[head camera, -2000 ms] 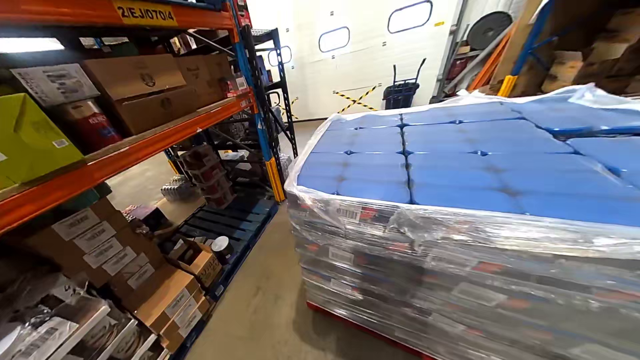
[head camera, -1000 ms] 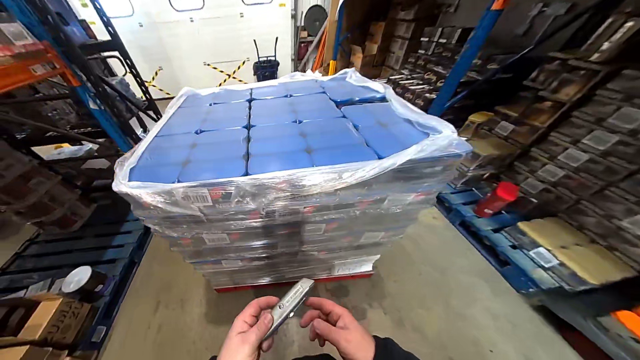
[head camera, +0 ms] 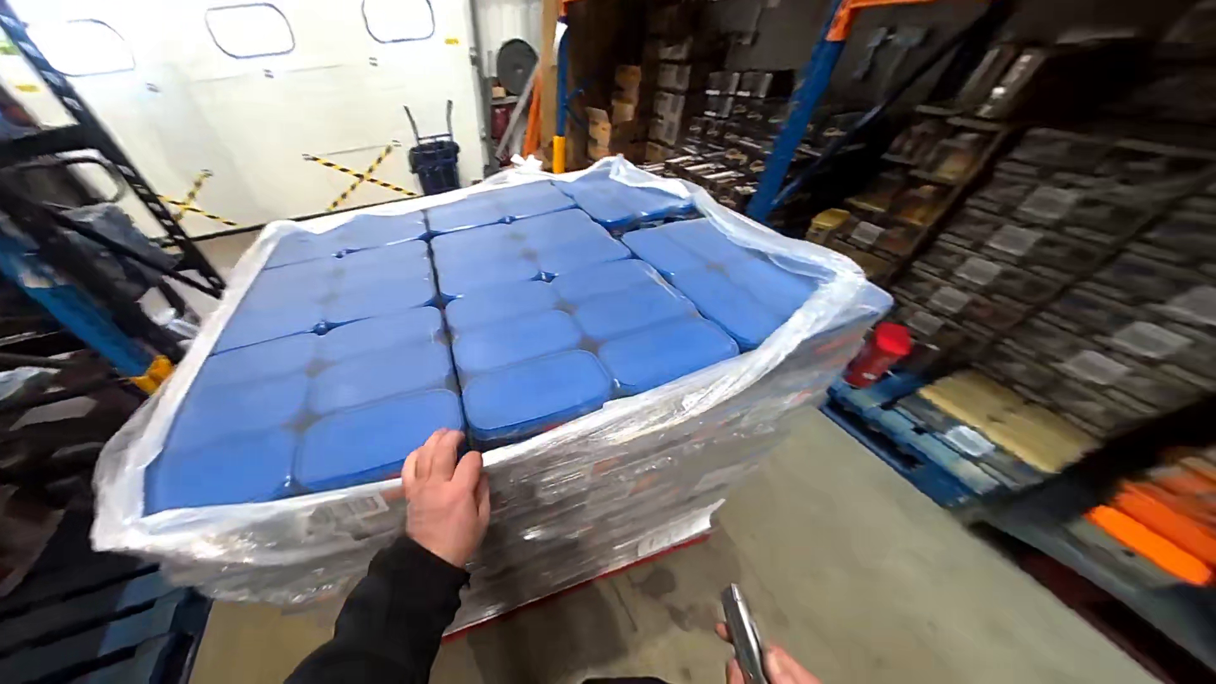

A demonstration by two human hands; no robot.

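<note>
A pallet load of blue-topped packs (head camera: 380, 361) is wrapped in clear stretch film (head camera: 589, 503), whose edge runs around the top. My left hand (head camera: 446, 499) rests on the near top edge, its fingertips over the film at the gap between two packs; whether it grips the film I cannot tell. Low at the bottom of the view, my right hand (head camera: 774, 665) holds a grey metal utility knife (head camera: 744, 632), pointing up and away from me. The knife is apart from the load. Whether its blade is out cannot be seen.
Blue pallets (head camera: 912, 456) with flat packs and a red canister (head camera: 879, 354) stand at the right, before stacked cartons (head camera: 1054, 256). A blue rack upright (head camera: 793, 123) rises behind. Dark pallets (head camera: 85, 627) lie at the lower left. A hand truck (head camera: 434, 157) stands by the white door (head camera: 266, 104).
The load is nearer. My left hand has moved from beside the knife onto the load's top edge. The knife, earlier between both hands, is now in my right hand.
</note>
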